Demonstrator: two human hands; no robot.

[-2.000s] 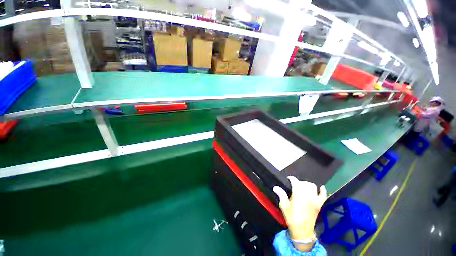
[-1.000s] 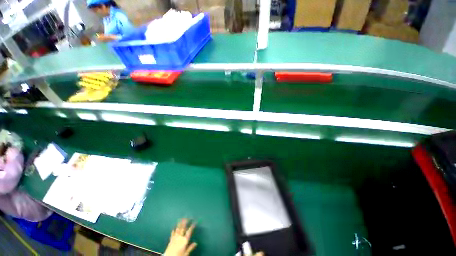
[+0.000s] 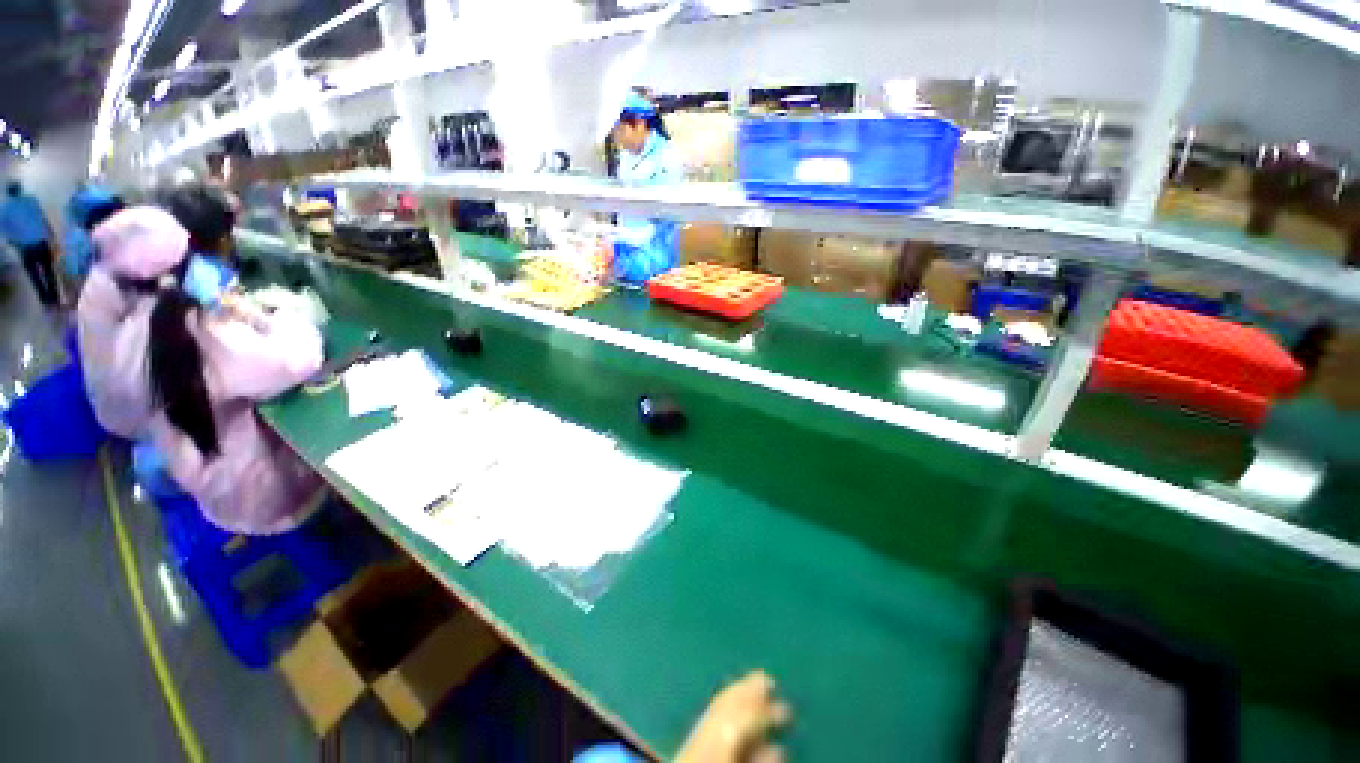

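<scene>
My left hand [image 3: 738, 722] is at the bottom edge, over the green bench [image 3: 835, 604], partly cut off and blurred. Its fingers are loosely bent and no object shows in it. A black tray [image 3: 1002, 698] with a pale textured bottom lies to its right, cut off by the bottom edge. My right hand is not in view. Printed sheets [image 3: 448, 462] and clear flat bags [image 3: 597, 559] lie on the bench to the left. A dark unit [image 3: 661, 415] stands behind them, and another dark lump [image 3: 464, 342] is farther left.
A person in a pink smock [image 3: 224, 373] sits at the left on a blue stool [image 3: 246, 581]. An open cardboard box [image 3: 381, 656] is under the bench. A white rail [image 3: 835, 410] runs behind the bench. Beyond it are red trays [image 3: 716, 289] and a raised shelf with a blue bin [image 3: 850, 161].
The view has swung left along the bench, from the stacked black trays to the sheets. The tray now lies at the bottom right. My right hand, earlier at the tray, has left the picture.
</scene>
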